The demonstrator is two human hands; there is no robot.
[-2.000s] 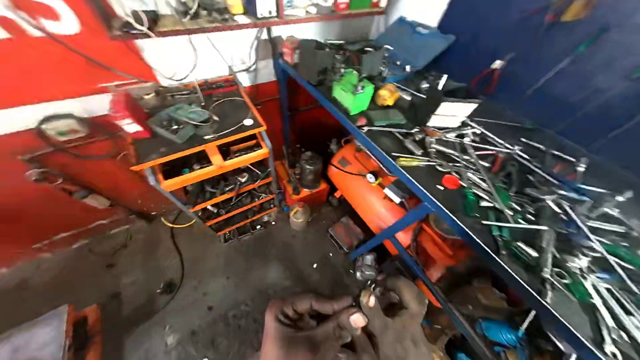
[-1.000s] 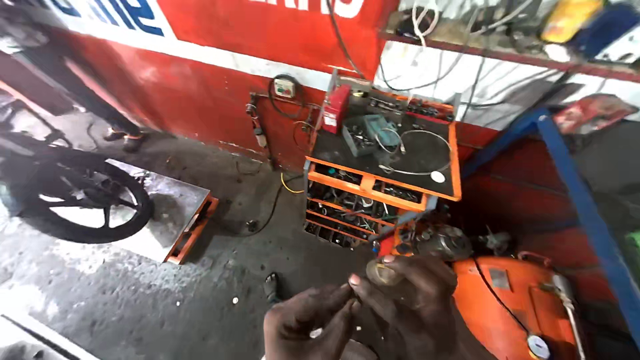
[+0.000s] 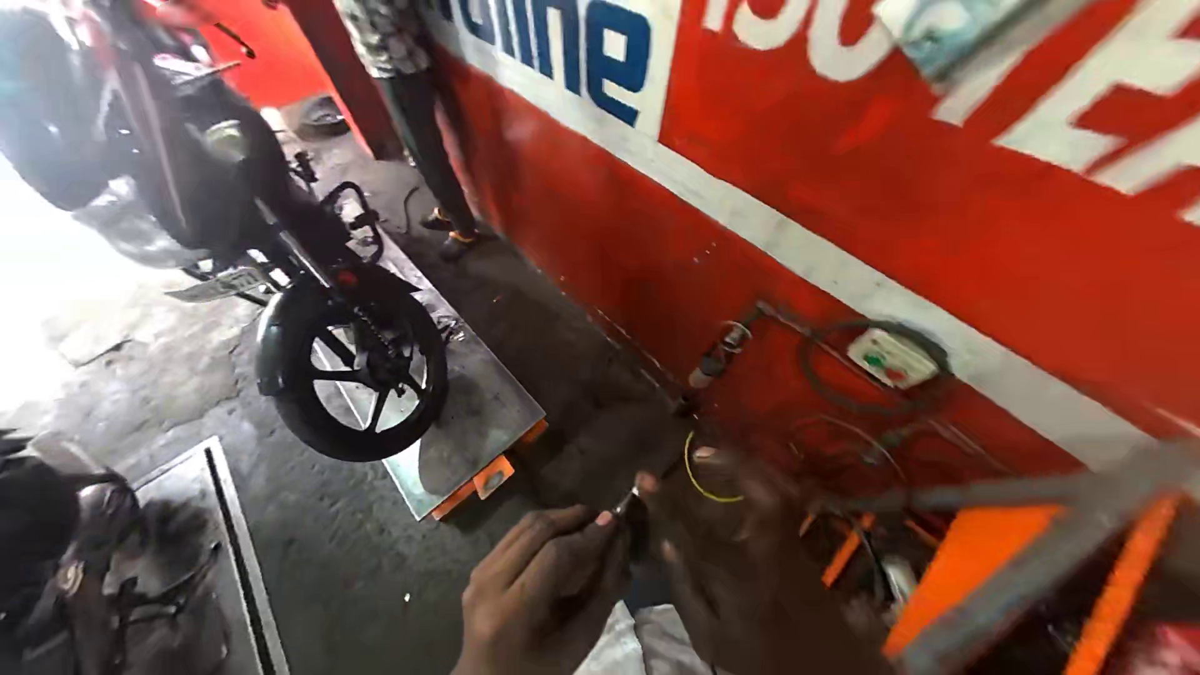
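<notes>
Both of my hands are raised close together at the bottom centre of the view. Between the fingertips of my left hand (image 3: pixel 553 577) is a small metal part (image 3: pixel 623 506), too small and blurred to name. My right hand (image 3: pixel 741 553) is just right of it, blurred by motion, its fingers spread near the part; whether it also touches the part cannot be told. Beyond them at the left, a motorcycle (image 3: pixel 225 159) stands with its black-tyred wheel (image 3: pixel 375 441) over a metal lift platform (image 3: pixel 487 403).
A person (image 3: pixel 412 103) stands by the red wall (image 3: pixel 600 244). A switch box (image 3: pixel 895 358) with looped cable hangs on the wall, near an air-line filter unit (image 3: pixel 720 354). The orange tool trolley (image 3: pixel 975 553) is close at the lower right. Another platform (image 3: pixel 202 525) lies at the lower left.
The view has swung far left, from the tool-covered bench past the trolley to the motorcycle. My hands stay raised together; the right hand's fingers now look more spread.
</notes>
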